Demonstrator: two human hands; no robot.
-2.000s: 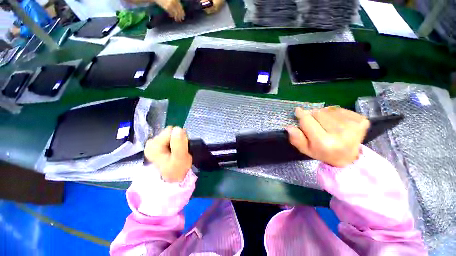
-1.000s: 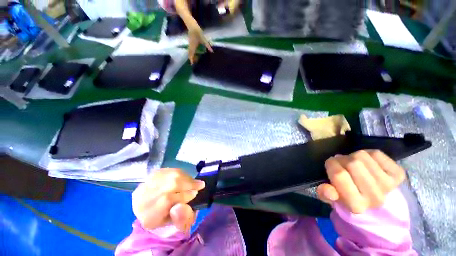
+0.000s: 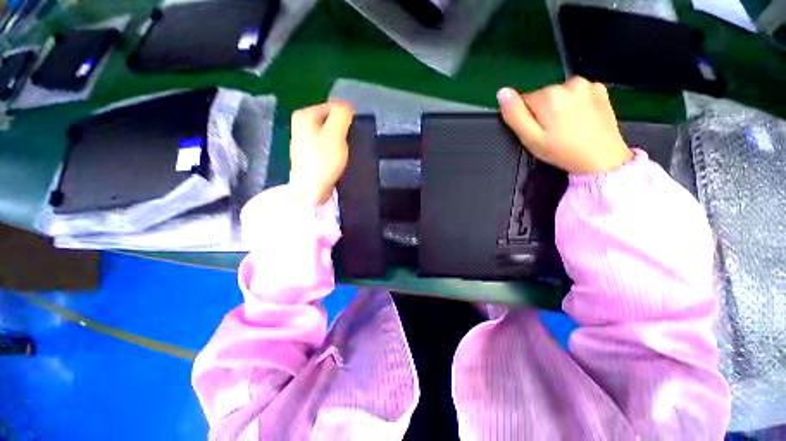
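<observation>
A black unit (image 3: 461,194) is held with its ribbed, textured back up, over the bench's near edge. Its left end piece stands apart from the main body, joined by dark bars with gaps between them. A narrow strip shows in the back. My left hand (image 3: 319,151) grips the top of the left end piece. My right hand (image 3: 569,125) grips the top edge right of the middle; my sleeve hides the unit's right part. A bubble-wrap sheet (image 3: 383,95) shows behind the unit and through its gaps. The yellow cloth is not visible.
A black unit (image 3: 129,155) lies on whitish wrapping at left. Bubble-wrap bags (image 3: 754,241) lie at right. Across the green bench (image 3: 345,47) are more units, one back left (image 3: 202,34), one back right (image 3: 633,47). A blue floor (image 3: 155,301) shows below.
The unit has turned from a slanted, nearly edge-on view to show its textured back. My hands have moved up to its top edge. The other person's hand is out of view; the far middle unit has shifted.
</observation>
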